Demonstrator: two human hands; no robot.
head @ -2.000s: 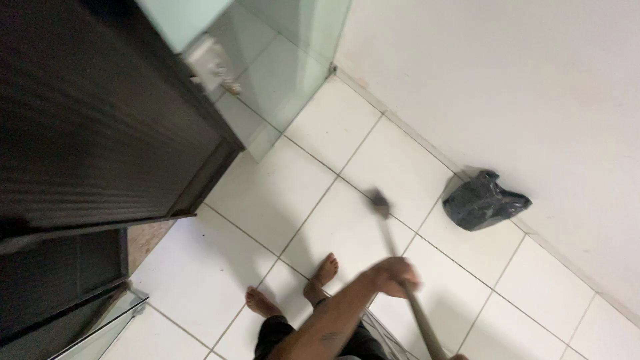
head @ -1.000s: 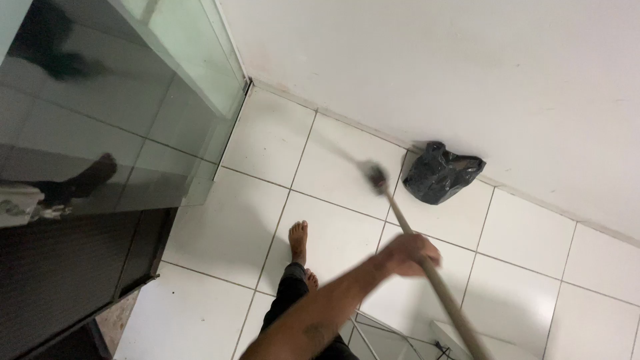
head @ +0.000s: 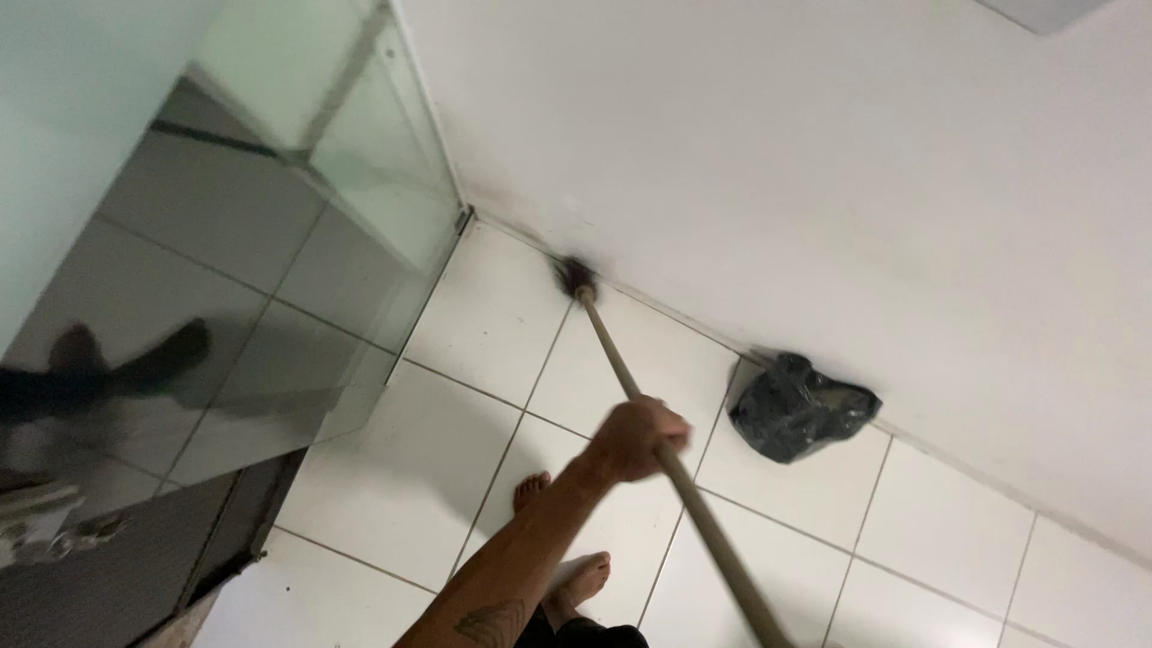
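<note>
My left hand (head: 641, 439) is closed around the long wooden handle (head: 715, 531) of a broom or brush. Its small dark head (head: 577, 277) is blurred and lies at the foot of the white wall, where the wall meets the tiled floor. The handle slants down to the right and leaves the frame at the bottom edge. My right hand cannot be made out; the handle's lower end is hidden too. A crumpled black plastic bag (head: 792, 409) rests on the floor against the wall, right of the head.
A glass panel (head: 360, 225) stands at the left, its bottom corner near the wall. Below it is a dark ribbed panel (head: 108, 576). My bare feet (head: 585, 580) are on the white floor tiles (head: 387, 477), under my left forearm. The white wall (head: 765, 162) fills the upper right.
The broom or brush head has moved from the open tiles near the black bag to the wall's foot, closer to the glass panel. My left hand keeps hold of the handle. The view has shifted.
</note>
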